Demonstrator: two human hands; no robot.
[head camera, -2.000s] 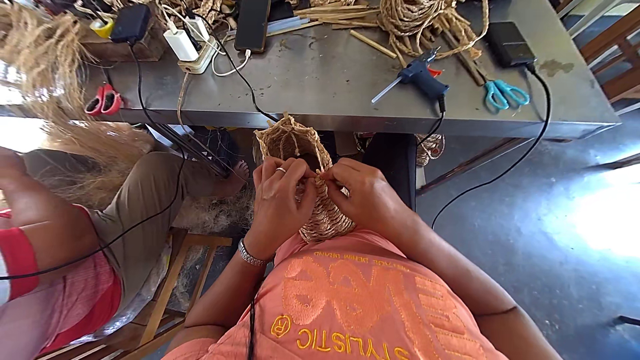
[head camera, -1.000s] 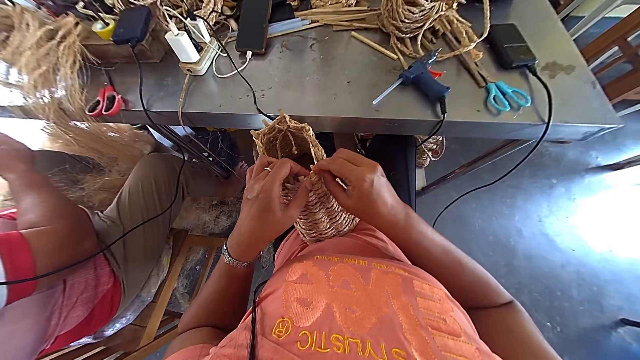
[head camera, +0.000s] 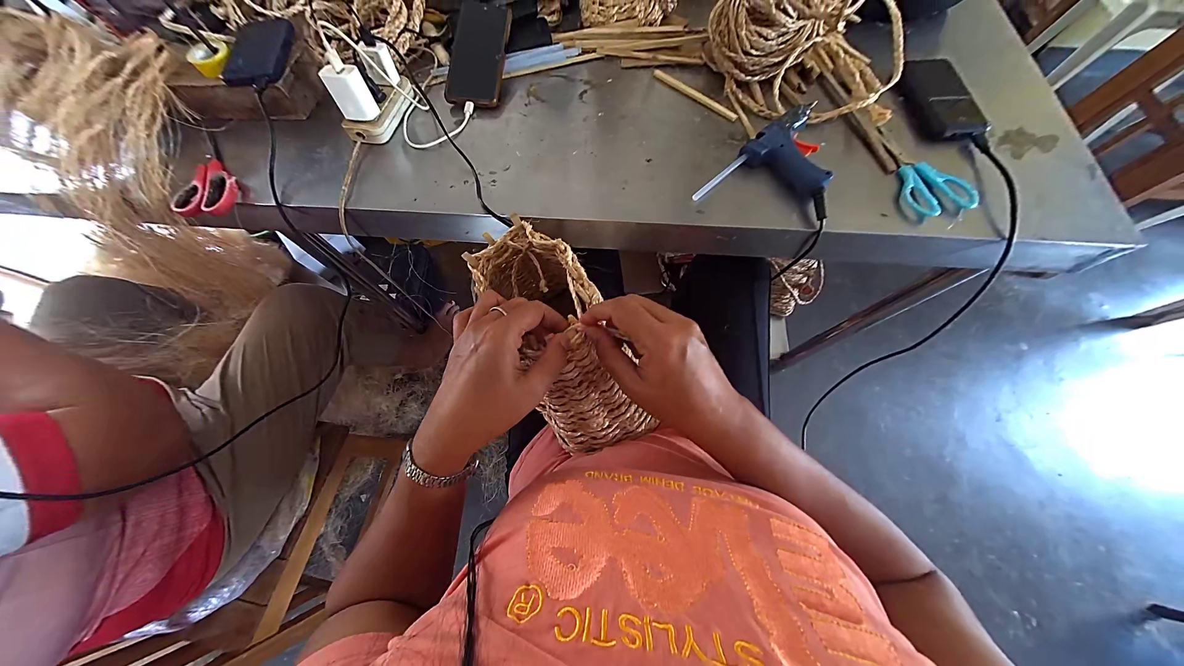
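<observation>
A basket woven from twisted natural fibre (head camera: 597, 398) rests against my lap, its open mouth tilted toward the table. My left hand (head camera: 504, 365), with a ring and a metal bracelet, grips the near rim from the left, thumb and fingertips pinched. From the other side my right hand (head camera: 657, 356) pinches the same part of the rim, its fingertips close to those of the left. The small strand between the fingertips is mostly hidden. Beyond the basket, on the metal table (head camera: 592, 157), lies a dark blue glue gun (head camera: 786, 159) with a clear glue stick in it.
Blue-handled scissors (head camera: 934, 190), red-handled scissors (head camera: 207, 189), a coil of braided rope (head camera: 782, 42), a phone (head camera: 477, 55), a power strip (head camera: 381, 116) and a black adapter (head camera: 942, 97) lie on the table. Cables hang over its edge. Another person sits close at the left, beside loose fibre (head camera: 120, 120).
</observation>
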